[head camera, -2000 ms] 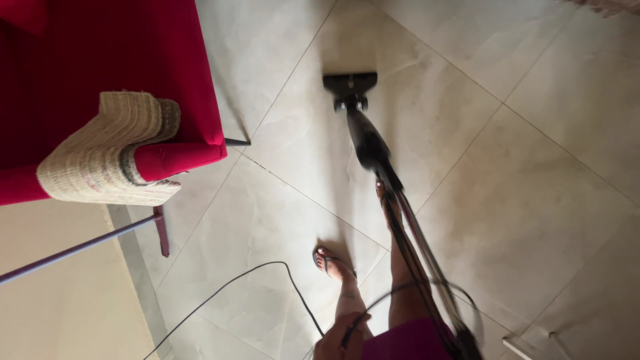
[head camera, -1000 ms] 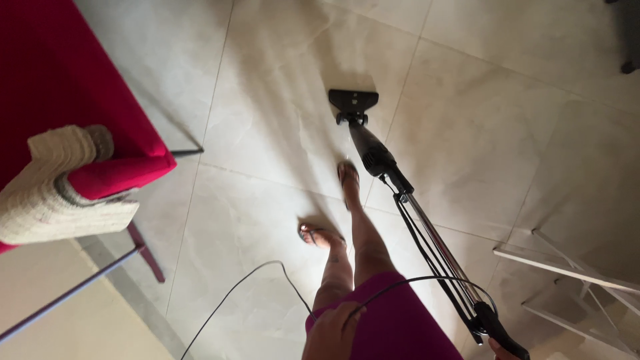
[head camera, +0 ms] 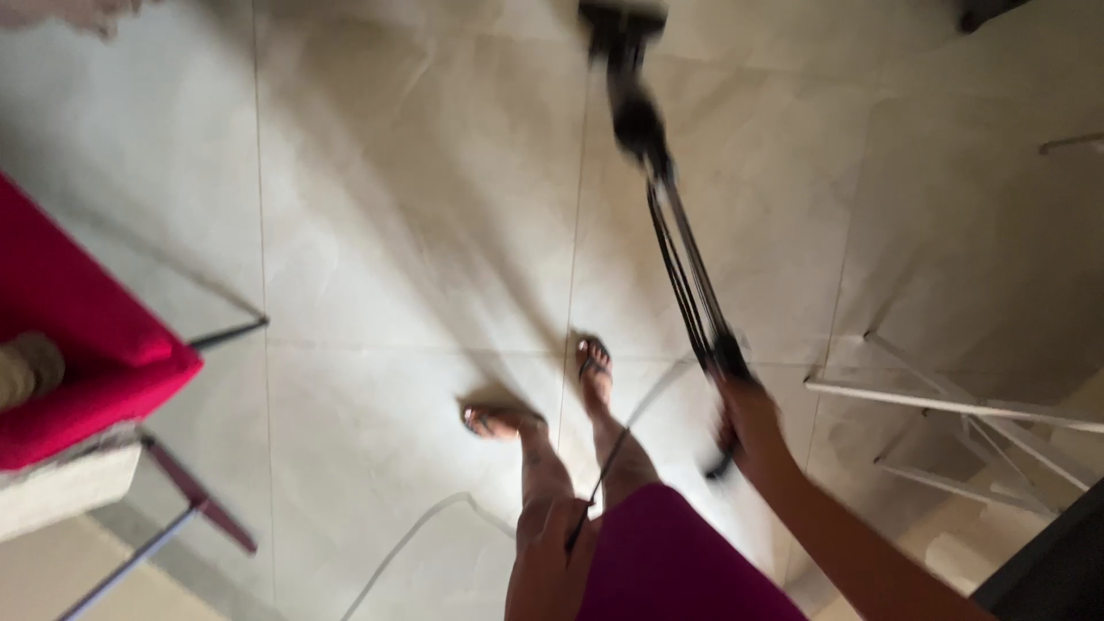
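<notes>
My right hand (head camera: pixel 746 423) grips the black handle of an upright stick vacuum cleaner (head camera: pixel 638 129), whose floor head points away at the top of the view, blurred. Its cord hangs in loops along the tube. A thin black power cord (head camera: pixel 617 448) runs from near the handle to my left hand (head camera: pixel 556 535), which is closed on it beside the purple garment (head camera: pixel 673 561). From there the cord trails over the floor to the lower left. My two feet in dark flip-flops stand on the tiles, between the left hand and the vacuum.
A red upholstered seat (head camera: pixel 78 345) with a dark leg stands at the left, a woven throw (head camera: pixel 69 492) on it. Below it lies a squeegee or broom with a bluish pole (head camera: pixel 129 565). White metal legs of a rack or stand (head camera: pixel 931 398) reach in from the right.
The vacuum has been pushed farther away, its head now at the top edge. My right hand and forearm have come well into view. The view has shifted, with the red seat lower at the left.
</notes>
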